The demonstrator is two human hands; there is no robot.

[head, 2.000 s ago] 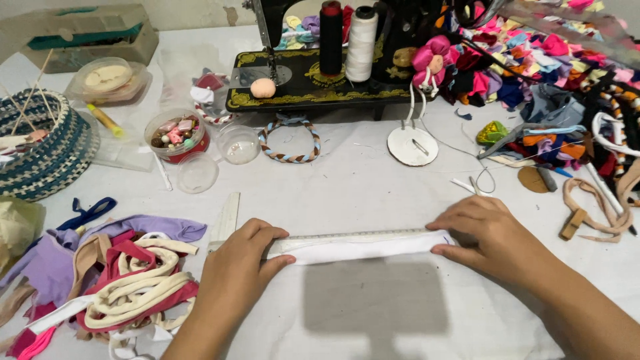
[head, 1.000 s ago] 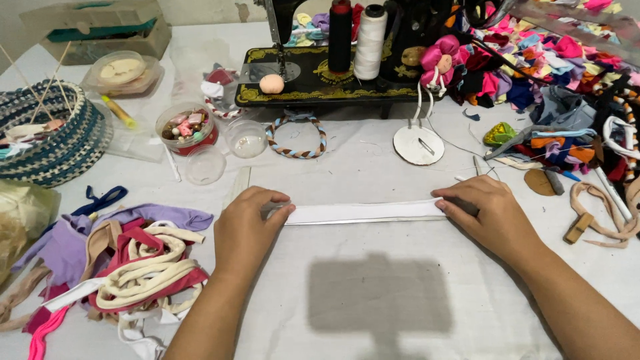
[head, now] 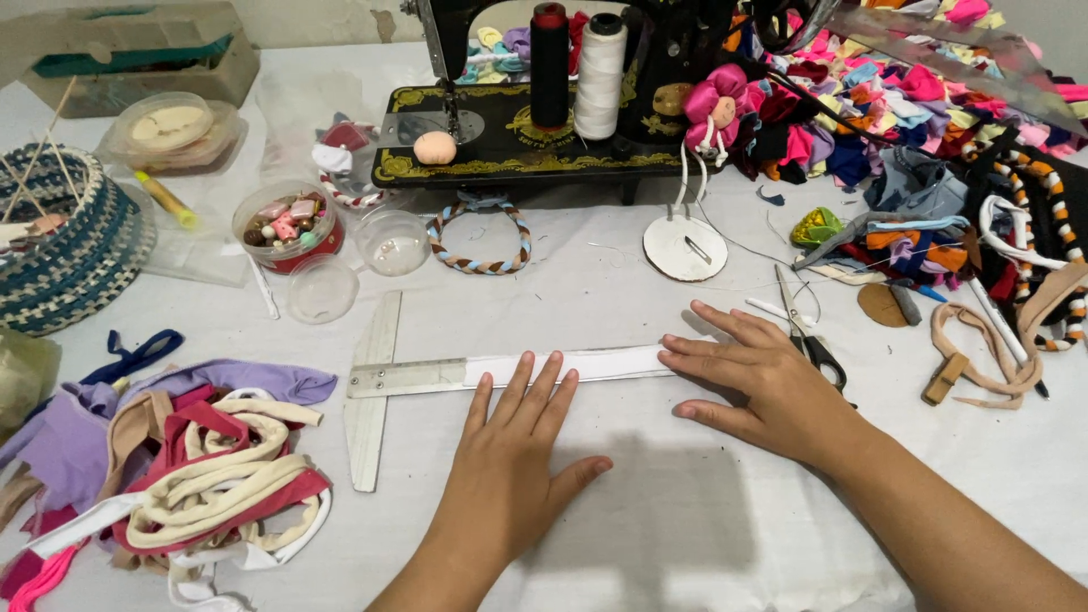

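A T-square ruler (head: 414, 377) lies flat on the white cloth, its crosspiece at the left. Along its blade rests a white strip (head: 618, 364), fabric by its look, covering most of the blade. My left hand (head: 523, 450) is spread palm down, fingertips on the left part of the strip. Palm down too, my right hand (head: 748, 382) has its fingers apart over the strip's right end, which it partly hides. Neither hand grips anything. Black-handled scissors (head: 818, 353) lie just beyond my right hand.
A black sewing machine (head: 501, 166) with thread spools stands at the back. Fabric strips (head: 229, 476) are heaped at left, near a woven basket (head: 76, 246) and a tub of beads (head: 289, 225). Fabric scraps (head: 884, 85) fill the back right. A white disc (head: 685, 248) and a braided ring (head: 480, 238) lie mid-table.
Both hands have let go of the strip's ends and now lie spread upon it. My left hand has moved right, uncovering the T-square's left end. The scissors show by my right hand.
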